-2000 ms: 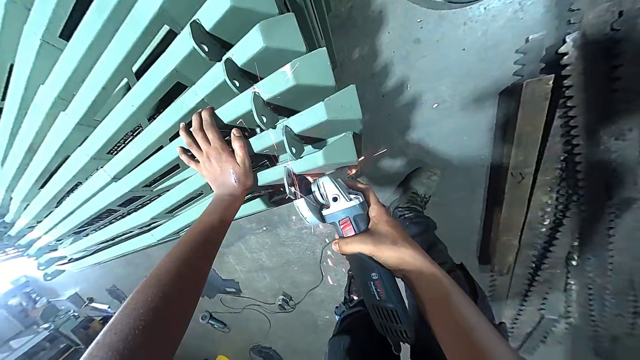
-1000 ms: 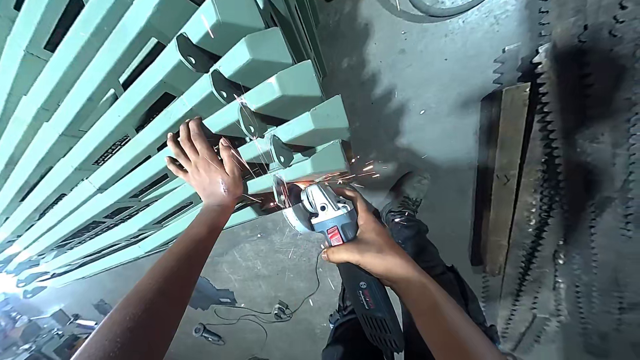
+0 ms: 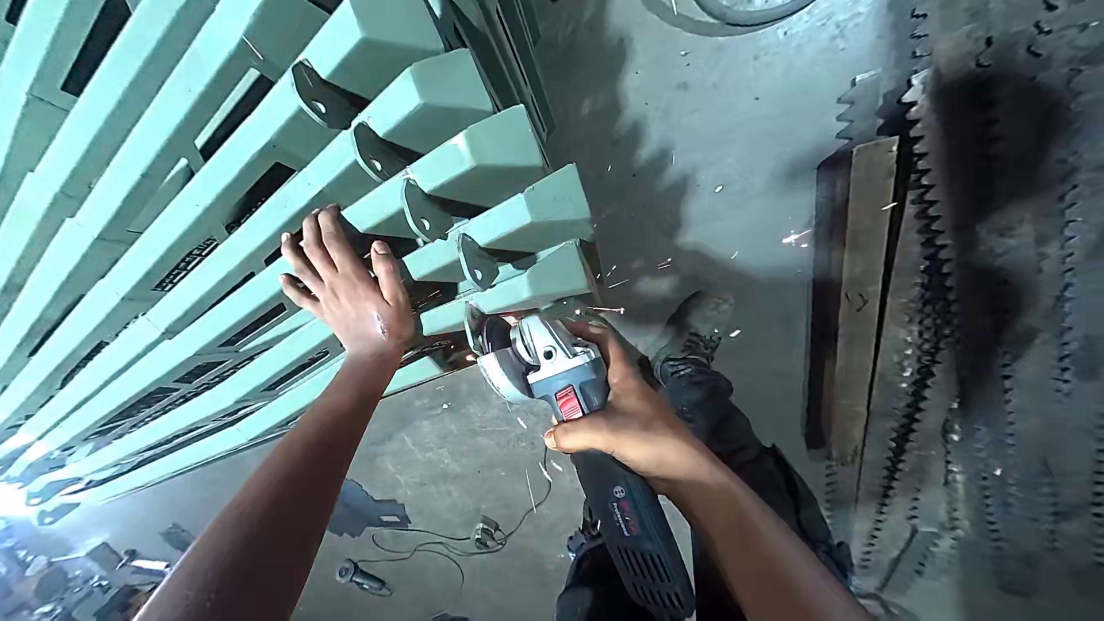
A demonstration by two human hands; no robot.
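Observation:
In the head view, my right hand [image 3: 630, 405] is closed around the body of a Bosch angle grinder [image 3: 565, 371]. The grinder's disc and guard [image 3: 496, 354] lie against or close beside the end of the lowest green-painted metal beam [image 3: 539, 280]; the exact contact is hidden. Sparks fly around the disc and over the floor. My left hand [image 3: 354, 297] rests with spread fingers on the stacked beams, holding nothing. Rounded metal tabs with holes, such as one tab [image 3: 477, 261], stand up from the beams near their ends.
Toothed metal strips [image 3: 927, 302] and a wooden board [image 3: 865, 293] lie at the right. My shoe [image 3: 700, 319] is on the floor beyond the grinder. A cable [image 3: 431, 543] and a dark cylindrical tool [image 3: 362, 578] lie below the beams. A round hoop [image 3: 759, 13] is at the top.
The sparks near the beam end were denser a second ago and are fewer now. Both hands keep nearly the same places, the right one still around the grinder.

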